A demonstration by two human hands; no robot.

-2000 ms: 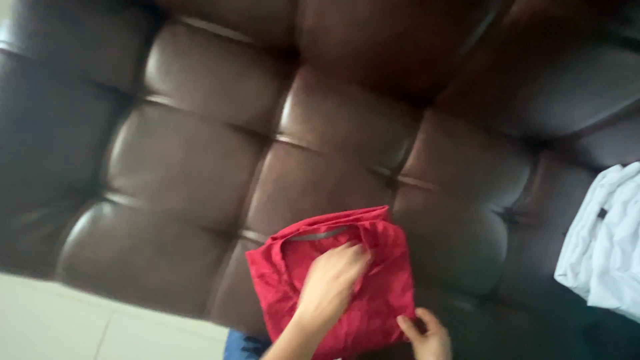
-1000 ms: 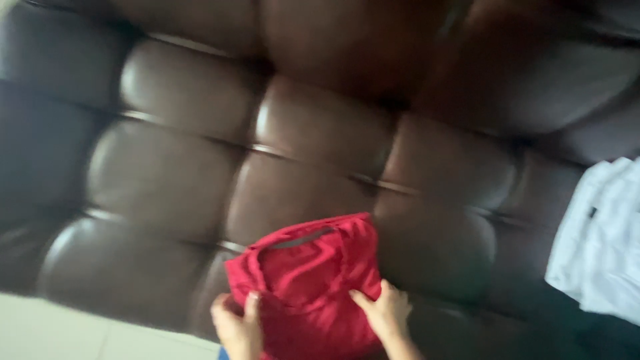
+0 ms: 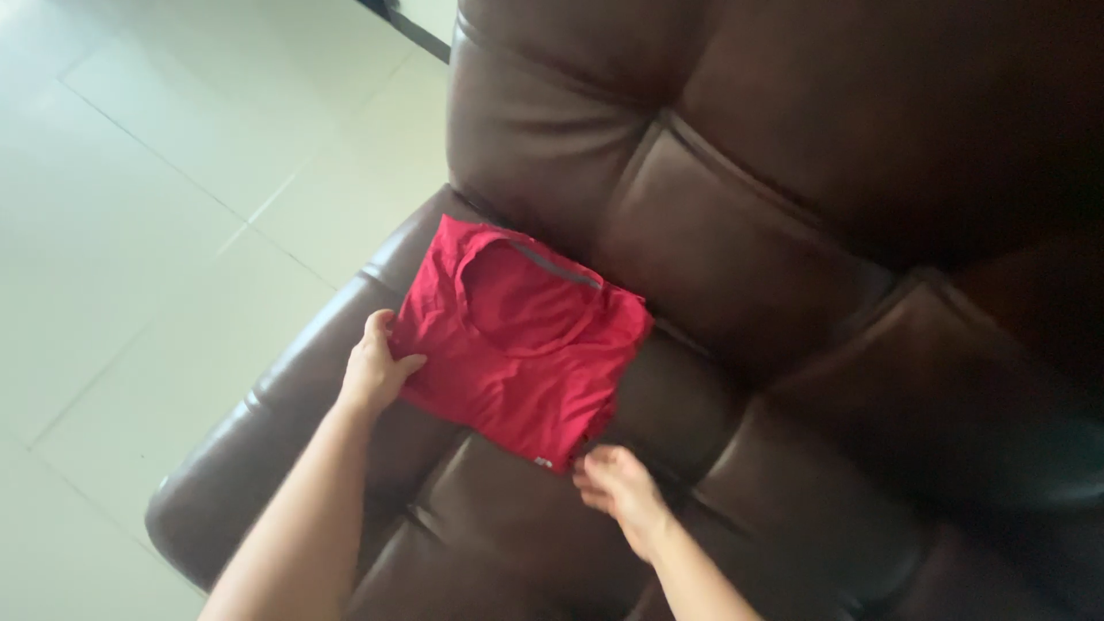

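A folded red shirt lies on the seat of a dark brown tufted leather sofa, close against the backrest. Its rounded neckline faces up, with a grey band inside the collar, and a small white print shows at its lower edge. My left hand pinches the shirt's left edge, thumb on top and the other fingers beside and partly under the cloth. By the lower right corner is my right hand, blurred, its fingers loosely bent; whether they touch the cloth is unclear.
The tufted backrest rises behind and to the right of the shirt. Pale floor tiles lie beyond the sofa's rounded seat edge at the left. A dark strip crosses the floor at the top.
The view has swung to another part of the sofa, where the shirt now lies by the backrest. My right hand has come off the shirt's front to its lower corner. The white cloth has left view.
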